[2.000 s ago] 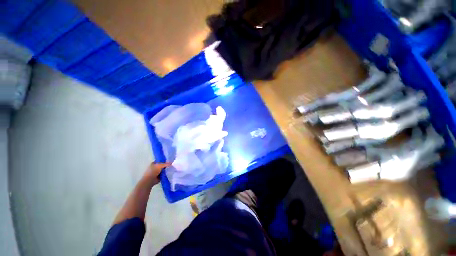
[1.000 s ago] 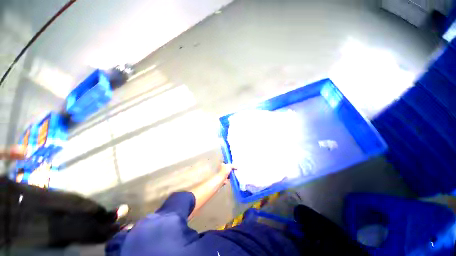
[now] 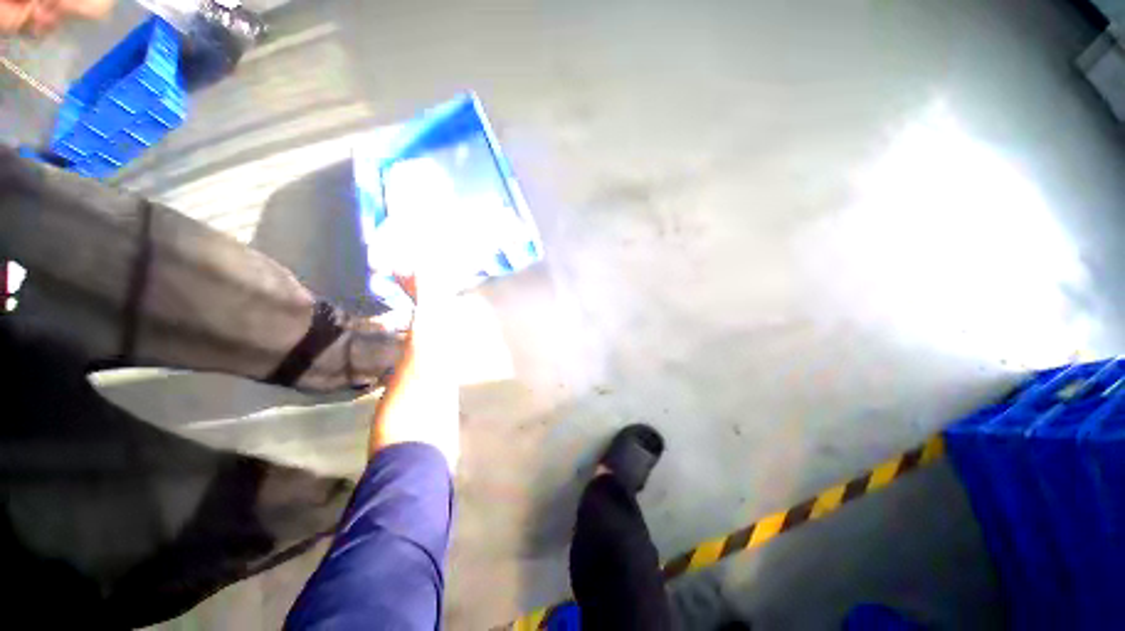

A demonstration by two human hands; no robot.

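Observation:
A shallow blue crate point(image 3: 503, 185) is above the grey floor or on it, left of the picture's middle; I cannot tell which. Glaring white, crumpled-looking film point(image 3: 426, 203) lies in it, washed out by sunlight. My left hand point(image 3: 407, 296), at the end of a blue sleeve, is at the crate's near-left corner and grips its rim; the fingers are small and overexposed. My right hand is not in view.
Another person in dark, see-through-looking clothing point(image 3: 222, 290) stands close at left. A hand point(image 3: 49, 15) shows top left, by stacked blue crates point(image 3: 123, 105). Blue crates point(image 3: 1049, 493) stand lower right. Yellow-black tape point(image 3: 802, 512) crosses the floor. A dark-shoed foot point(image 3: 632, 456) is below centre.
The view has swung from the bench to the floor. The crate with the film has moved away from my body, and my left arm is stretched out. The other person is now closer.

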